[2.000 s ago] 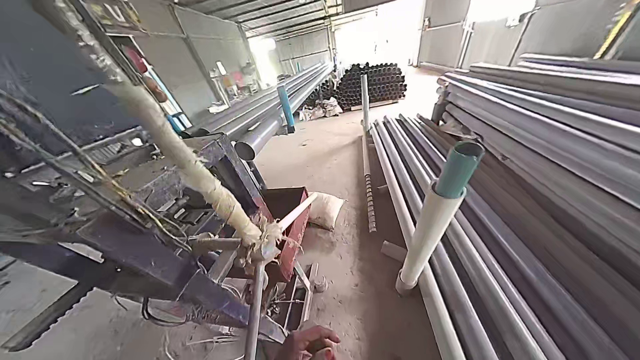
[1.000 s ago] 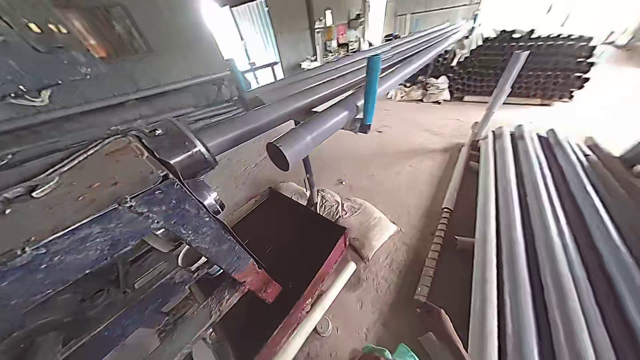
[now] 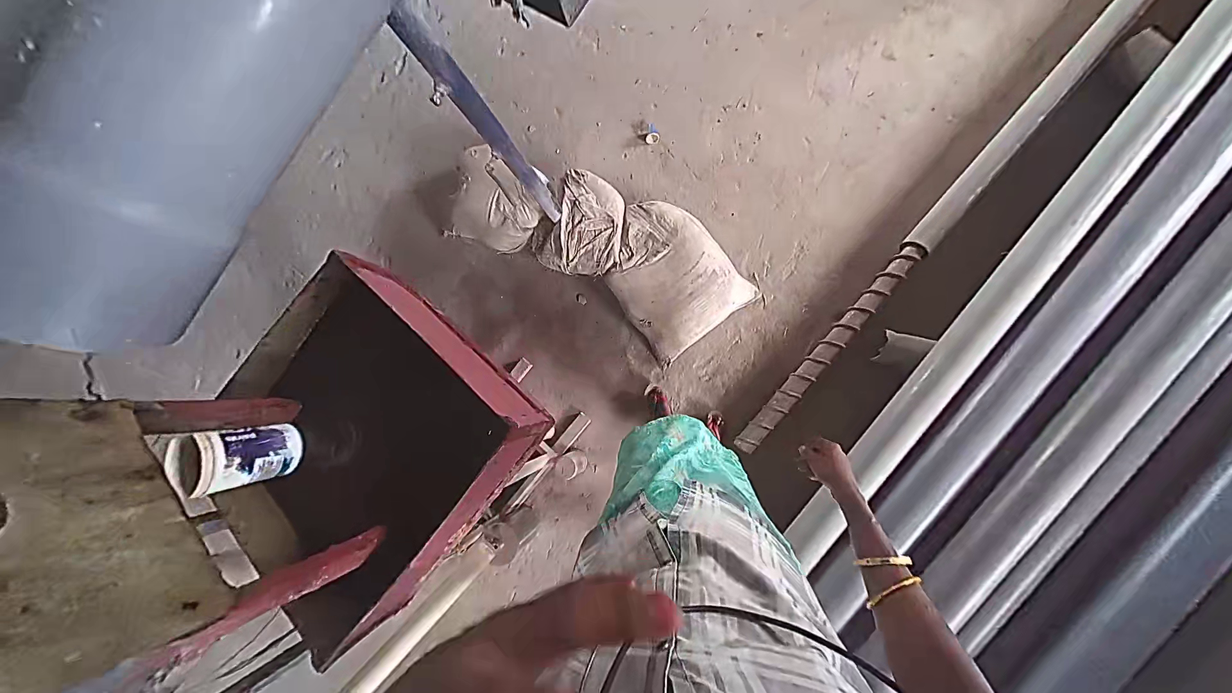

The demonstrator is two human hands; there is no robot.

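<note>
My left hand [image 3: 568,621] is blurred at the bottom centre, in front of my checked shirt [image 3: 731,577]. A thin black cord [image 3: 760,621] runs across the shirt beside its fingertips; whether they touch it I cannot tell. To the right, my right hand [image 3: 826,464] hangs with loosely bent fingers and nothing visible in it, close to the end of a spirally wrapped pole [image 3: 828,351]. Two yellow bangles [image 3: 887,576] circle that wrist. Beneath the forearm lie long grey pipes [image 3: 1039,385]. Green cloth [image 3: 674,462] shows below the shirt.
A red-edged metal trough [image 3: 433,332] with a dark inside stands left, a white printed bucket [image 3: 252,460] at its side. Tied sacks [image 3: 674,279] lie on the floor ahead, against a blue metal leg [image 3: 472,106]. A large grey pipe [image 3: 164,164] overhangs the upper left.
The view has swung sharply down towards my body. Both hands now show; one second ago no hand was clearly visible.
</note>
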